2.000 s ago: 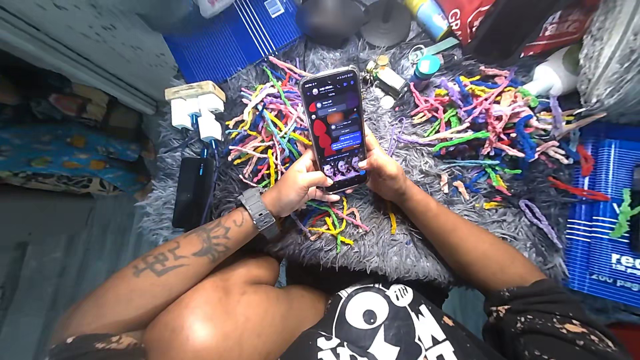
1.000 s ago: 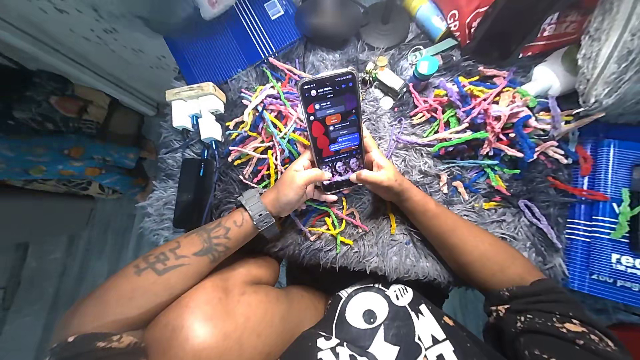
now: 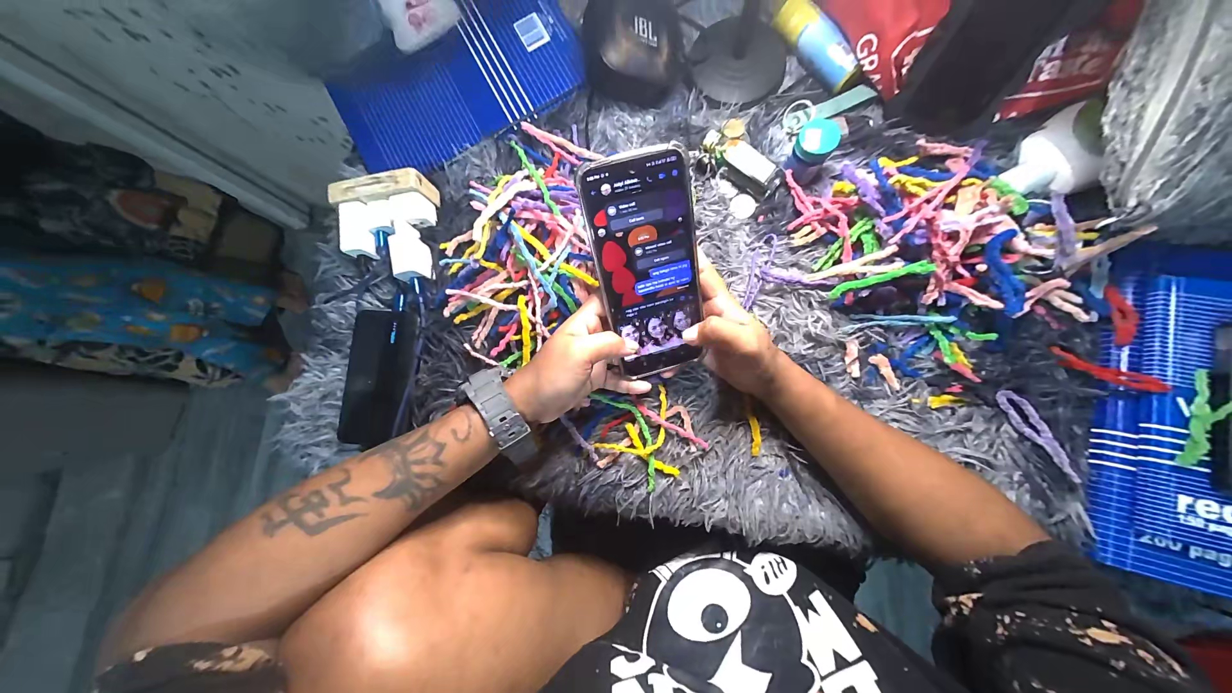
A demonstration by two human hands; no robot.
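Upright between both hands is a smartphone [image 3: 647,260], its lit screen showing a chat with a purple lower part. My left hand [image 3: 577,361] grips its lower left edge, thumb at the screen's bottom; a grey watch [image 3: 499,412] is on that wrist. My right hand [image 3: 733,337] holds the lower right edge, its thumb over the screen. Colourful fuzzy yarn pieces [image 3: 520,250] lie in a pile left of the phone. A second pile of yarn pieces [image 3: 924,231] spreads to the right, and a few yarn strands [image 3: 645,438] lie just below my left hand.
Grey shaggy fabric [image 3: 770,481] covers the surface. At left are a power bank [image 3: 378,375] and an extension block with white chargers [image 3: 385,186]. Blue notebooks [image 3: 452,82] lie at the upper left and lower right. A black JBL speaker [image 3: 635,48], a teal-capped container [image 3: 816,144] and a red bag [image 3: 890,43] stand farther back.
The bright content on the phone's screen has shifted slightly since the earlier frames. Both hands still hold the phone in nearly the same place.
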